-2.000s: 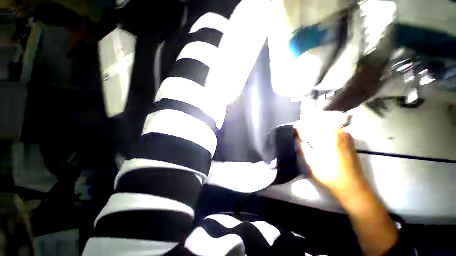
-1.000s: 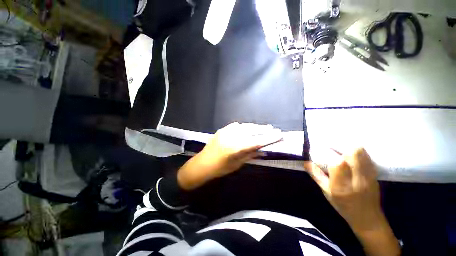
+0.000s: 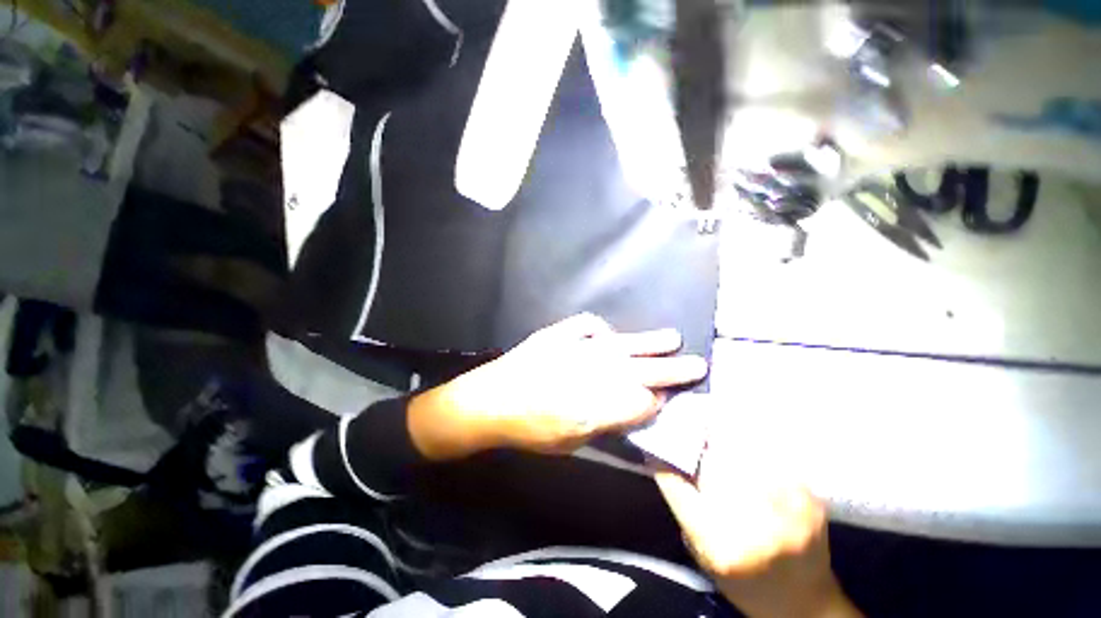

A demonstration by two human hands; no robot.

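A large black garment panel (image 3: pixel 441 260) with a thin white piping line lies across the table, its right edge running up to the presser foot and needle (image 3: pixel 704 222). My left hand (image 3: pixel 555 386) lies flat on the panel near its lower right corner, fingers pointing right. My right hand (image 3: pixel 755 525) is below it at the table's near edge, overexposed, its fingertips at a pale strip (image 3: pixel 674 435) at the panel's corner. Glare hides how its fingers hold the corner.
The sewing machine head (image 3: pixel 1026 115) covers the upper right. Black-handled scissors (image 3: pixel 1000 205) and metal snips (image 3: pixel 899 220) lie on the white machine bed (image 3: pixel 918 398), right of the needle. A cluttered work area is at the left.
My right hand has moved left and down to the panel corner. My left hand has shifted slightly, nearer the panel's right edge. The view has shifted, with more of the machine head showing.
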